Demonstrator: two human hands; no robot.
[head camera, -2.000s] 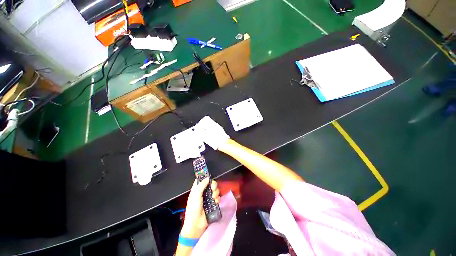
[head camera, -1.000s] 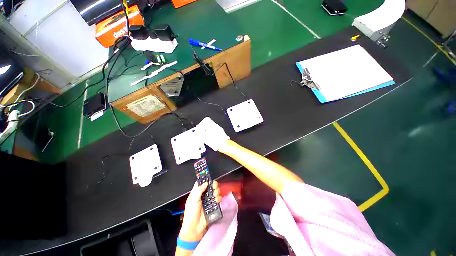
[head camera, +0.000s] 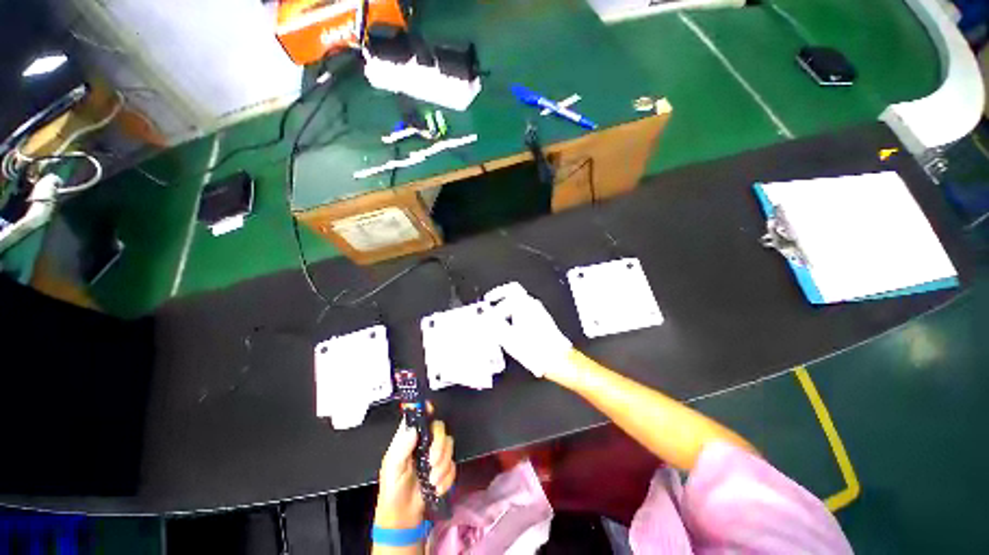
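Observation:
My left hand (head camera: 415, 468), bare with a light blue wristband, holds a black remote control (head camera: 416, 431) near the bench's front edge. My right hand (head camera: 528, 330) wears a white glove and rests at the right edge of the middle white box (head camera: 457, 347); the white glove blends with the box, so I cannot tell whether it grips it. Another white box (head camera: 354, 372) lies to the left and a third (head camera: 615, 297) to the right. A small white piece sticks out at the front of the left and middle boxes.
A blue clipboard with white paper (head camera: 874, 237) lies on the black bench (head camera: 239, 434) at right. Beyond stands a green-topped wooden table (head camera: 607, 78) with a blue marker (head camera: 554, 106) and a power strip (head camera: 422, 79). Thin black cords run behind the boxes.
The view has shifted, so the bench things appear further right and lower. The remote control now stands more upright and sits further left, near the left box. My right hand stays by the middle box.

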